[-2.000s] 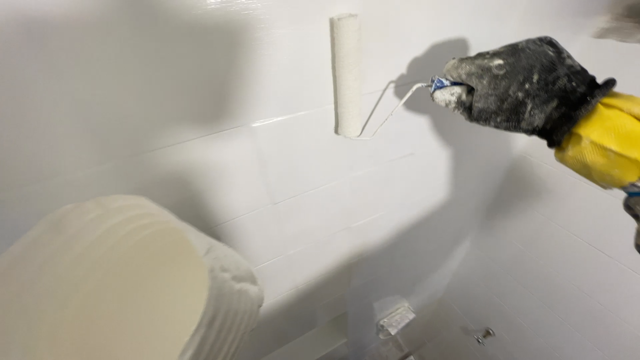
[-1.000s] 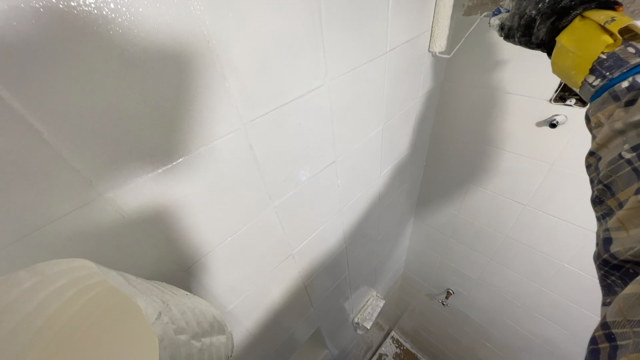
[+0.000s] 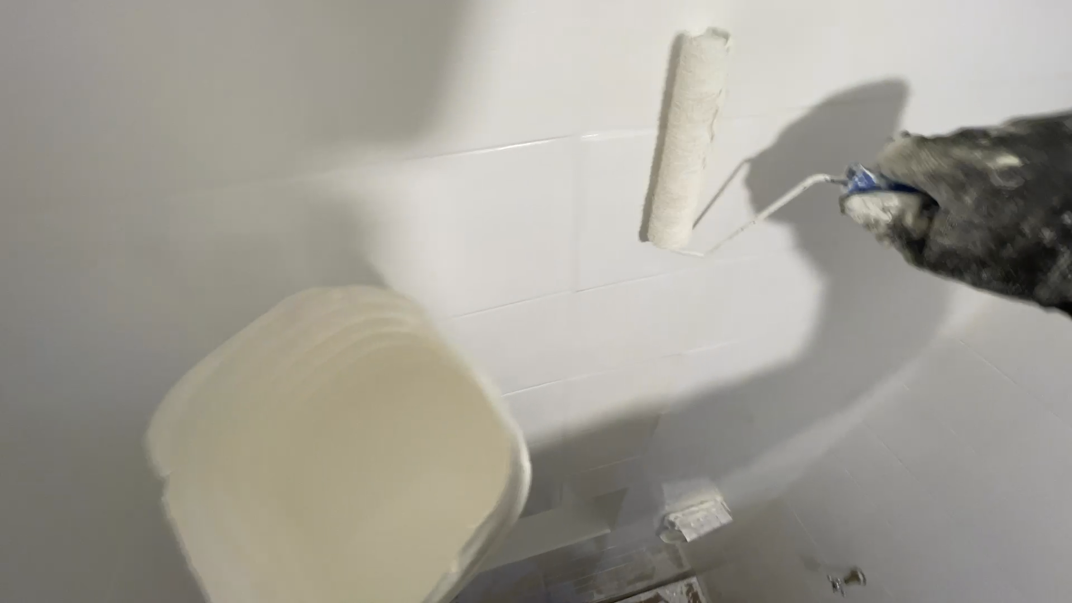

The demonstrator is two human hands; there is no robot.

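Note:
My right hand [image 3: 971,209], in a dark glove smeared with white paint, grips the blue handle of a paint roller [image 3: 688,138] at the right of the head view. The roller's white sleeve lies against a white tiled wall [image 3: 511,226], tilted slightly, its wire frame running to the glove. At the lower left a bucket [image 3: 335,452] with off-white paint inside is in front of the wall, its wall coated in ridged paint. My left hand is not seen; what holds the bucket is hidden.
A paint-spattered fixture with a whitish covering [image 3: 699,515] sticks out from the wall low down. A small metal fitting [image 3: 850,578] is on the adjoining tiled wall at the lower right. A stained surface [image 3: 670,590] shows at the bottom edge.
One second ago the roller was at the top right near the corner; now it is back on the nearer wall. The view has shifted, and more of the bucket's inside shows.

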